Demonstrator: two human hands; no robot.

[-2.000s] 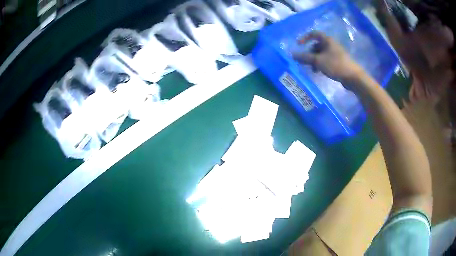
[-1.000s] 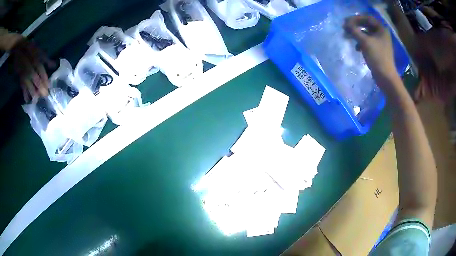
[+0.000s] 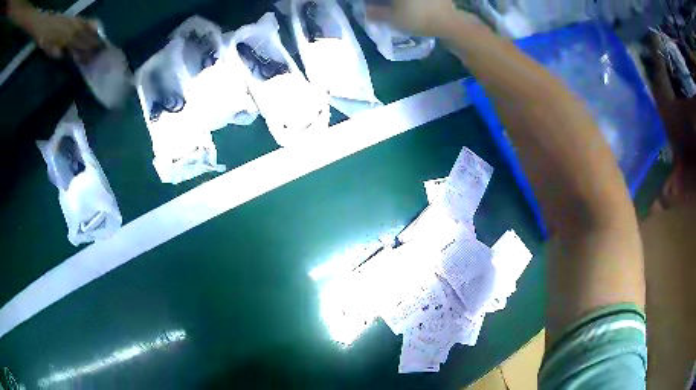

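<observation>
My right hand point(image 3: 408, 15) is blurred and cut off by the top edge, over a bagged product point(image 3: 404, 47); whether its fingers hold anything is hidden. My bare forearm crosses the blue plastic tray point(image 3: 507, 145), which holds clear bags point(image 3: 588, 84). Several milky pouches with dark coils lie in a row, including one point(image 3: 305, 114) along the white strip point(image 3: 252, 174). A separate bagged product point(image 3: 91, 199) lies at the far left. My left hand is not in view.
Another person's hand point(image 3: 69, 34) is at the upper left, by a blurred pouch point(image 3: 107, 72). Fanned printed leaflets point(image 3: 435, 289) lie on the green surface. Brown cardboard point(image 3: 523, 366) shows below the edge. Blurred skin point(image 3: 671, 190) shows at the far right.
My right hand has moved left, out of the blue tray to the row of pouches. At the left, another person's hand and a pouch have shifted up, leaving a gap in the row.
</observation>
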